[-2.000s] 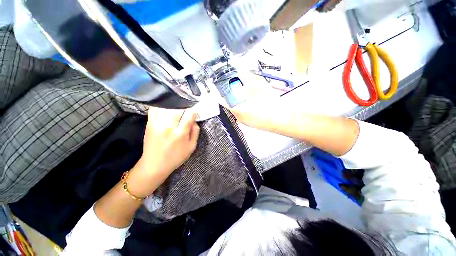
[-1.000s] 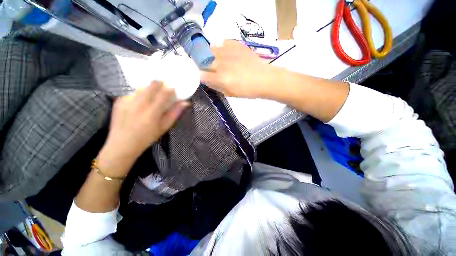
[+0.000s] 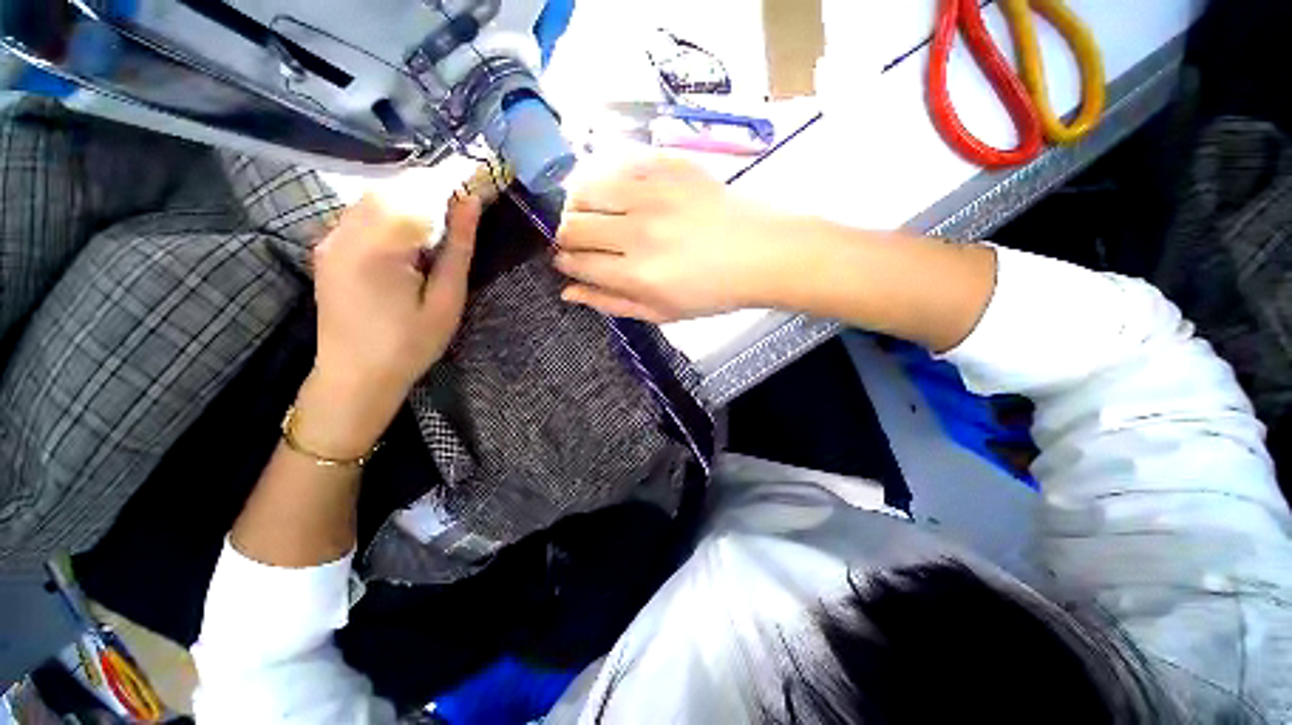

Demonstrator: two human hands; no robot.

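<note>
The grey checked jacket panel hangs from the sewing machine's needle area over the table edge and my lap. A dark zipper tape with a pale line runs down its right edge. My left hand lies on the cloth left of the presser foot, thumb and fingers on its upper part. My right hand lies on the zipper edge, fingers bent, just right of the blue-grey cylinder. The needle tip and the fingers' exact hold on the cloth are hard to make out.
Red and yellow-handled scissors lie at the upper right. A purple-pink tool and a brown strip lie behind my right hand. Plaid garments are piled at left. A measuring scale lines the table edge. Another pair of scissors is at lower left.
The white piece seen under my left hand no longer shows clearly. My left hand has moved slightly right and up; my right hand has moved a little down along the zipper edge.
</note>
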